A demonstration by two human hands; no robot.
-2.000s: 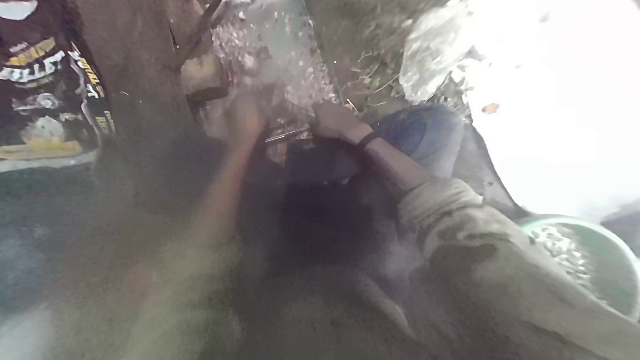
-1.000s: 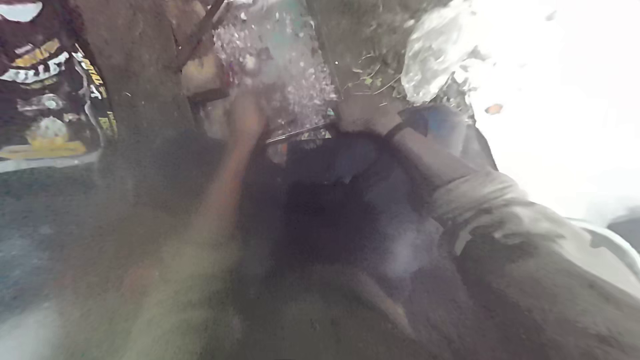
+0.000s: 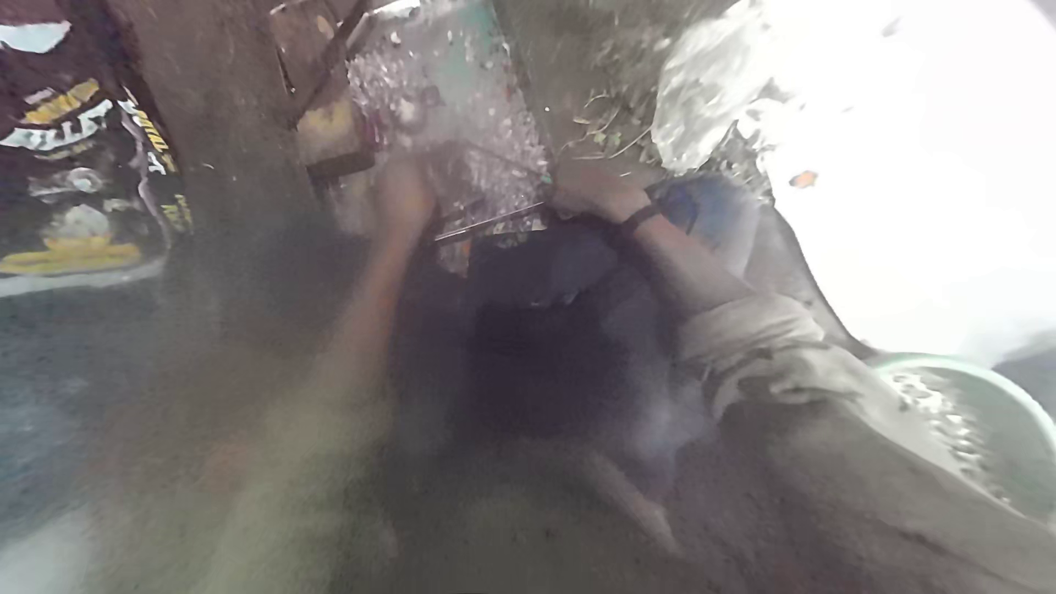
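Note:
My left hand (image 3: 406, 194) is blurred at the left end of a thin dark rod or blade (image 3: 491, 223); whether its fingers close on it cannot be made out. Near the right end of that rod is my right hand (image 3: 596, 191), with a dark band at the wrist and its fingers bent. Both hands are over the near part of a board or slab (image 3: 450, 91) strewn with small pale bits. A thin dark line also runs slantwise between the hands above the rod. Haze or a smeared lens hides much detail.
A dark printed bag (image 3: 78, 181) lies at the left. Beside the board sits a wooden block (image 3: 330, 132). Clear plastic sheeting (image 3: 709, 91) is at the upper right, near a bright white surface (image 3: 924, 206). A green-rimmed basin (image 3: 990, 371) with pale pieces stands at the lower right.
My right hand moved rightward, away from my left hand, then came back partway toward it. My left hand has stayed in about the same place.

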